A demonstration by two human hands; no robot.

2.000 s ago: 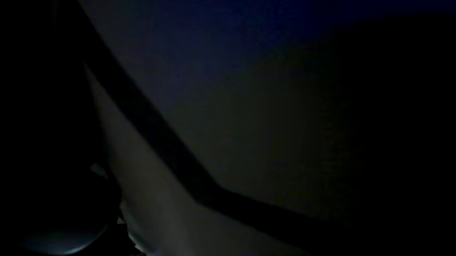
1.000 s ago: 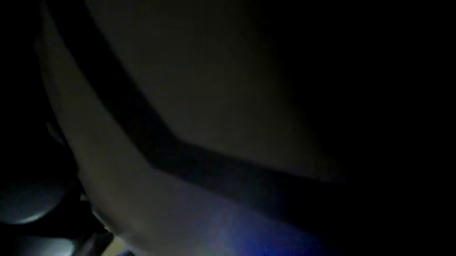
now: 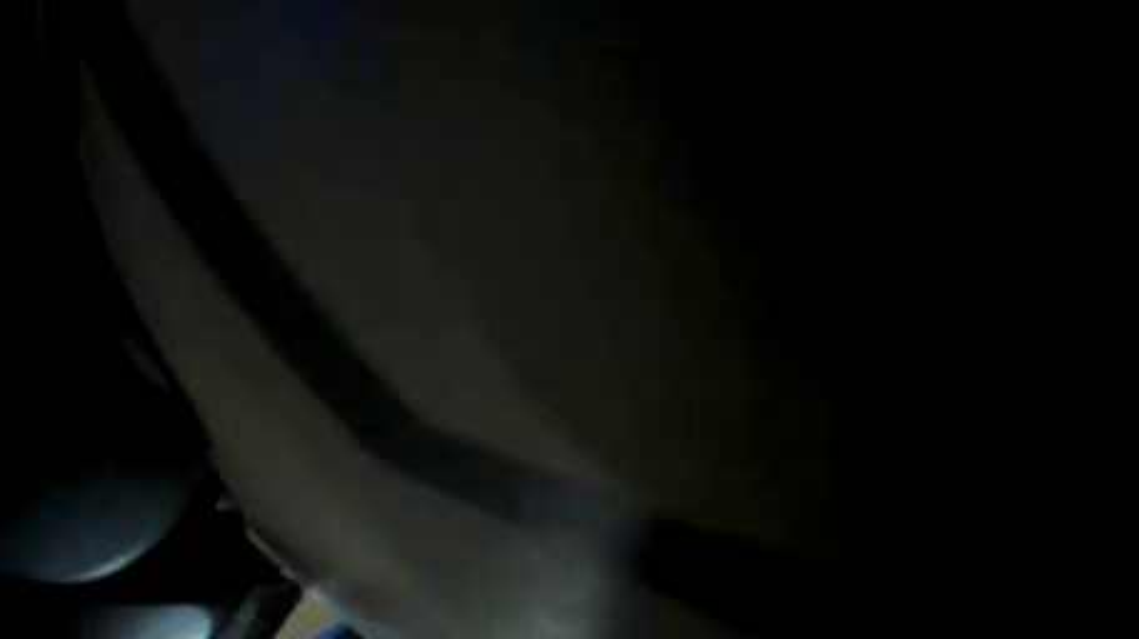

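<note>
A pale cloth surface (image 3: 500, 312) fills the middle of the view, very close and dim; it looks like a white T-shirt. A thick black angular line (image 3: 300, 337) runs down it from the upper left, bends, and continues to the lower right. Neither of my hands can be made out. The right side of the view is black and shows nothing.
Rounded dark grey shapes (image 3: 100, 531) with light edges stand at the lower left, too dim to name. A small tan patch (image 3: 307, 617) with a bit of blue beside it shows at the bottom edge.
The black line has shifted left across the view since two seconds ago, and slightly down since one second ago. The blue glow at the bottom has faded.
</note>
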